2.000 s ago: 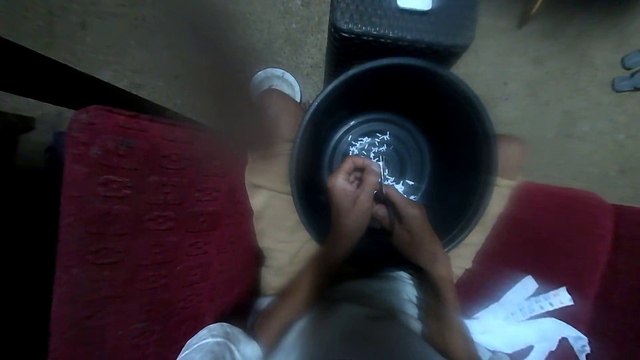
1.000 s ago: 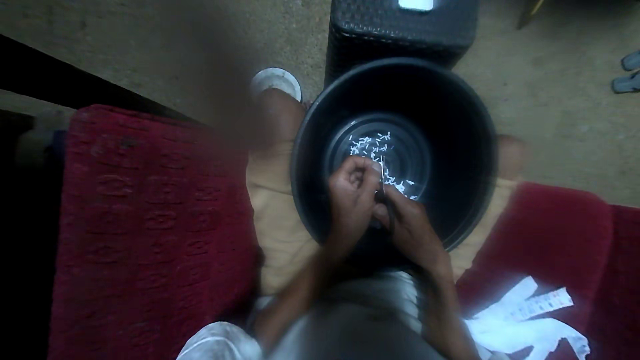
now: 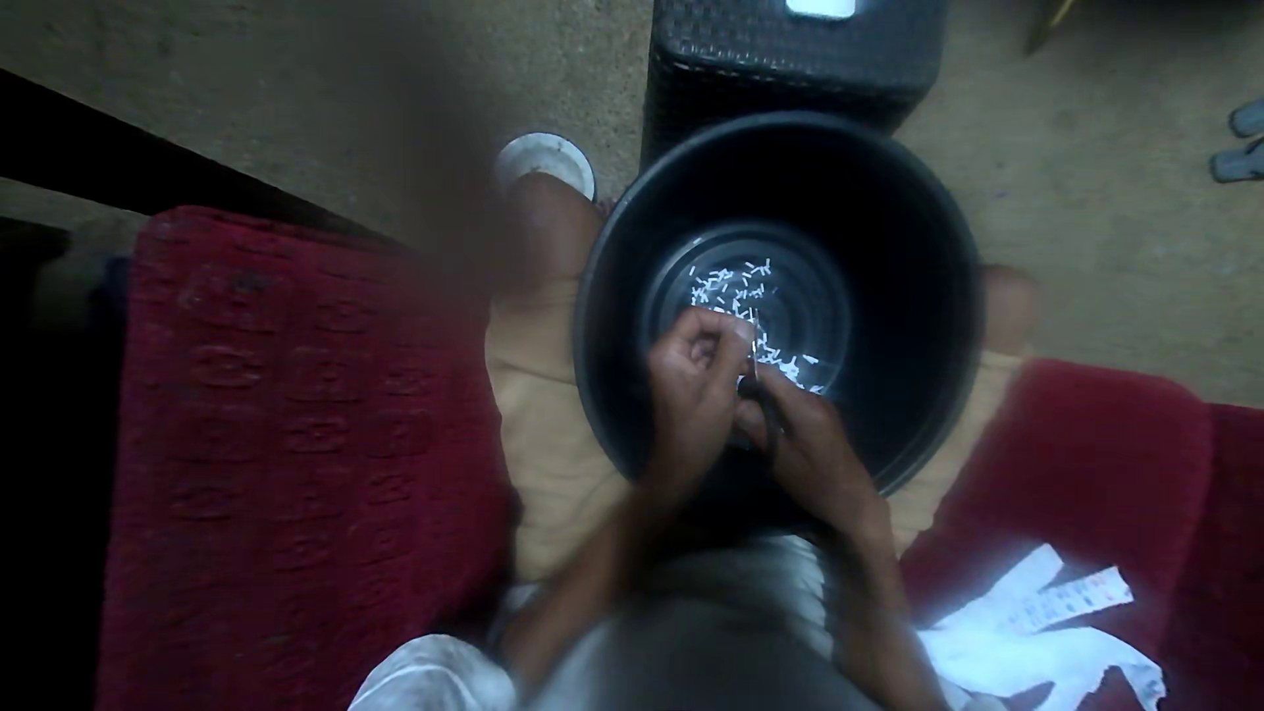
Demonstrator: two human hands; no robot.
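Note:
A large black plastic tub (image 3: 913,197) stands between my legs, with many small white snippets (image 3: 726,284) scattered over its bottom. Over the tub, my left hand (image 3: 699,370) has its thumb and fingers pinched together near the blade; what it pinches is too small to tell. My right hand (image 3: 805,430) is closed around the dark handle of a small cutting tool, probably scissors (image 3: 762,395), whose thin blade points away from me beside my left fingertips. My hands are close together.
A black woven-pattern stool (image 3: 790,59) with a white object on it stands beyond the tub. Red cushions (image 3: 296,425) lie on both sides. White cut sheets (image 3: 1037,632), one bearing print, rest at the right. A white round bowl-like object (image 3: 546,163) and grey footwear (image 3: 1239,163) are on the floor.

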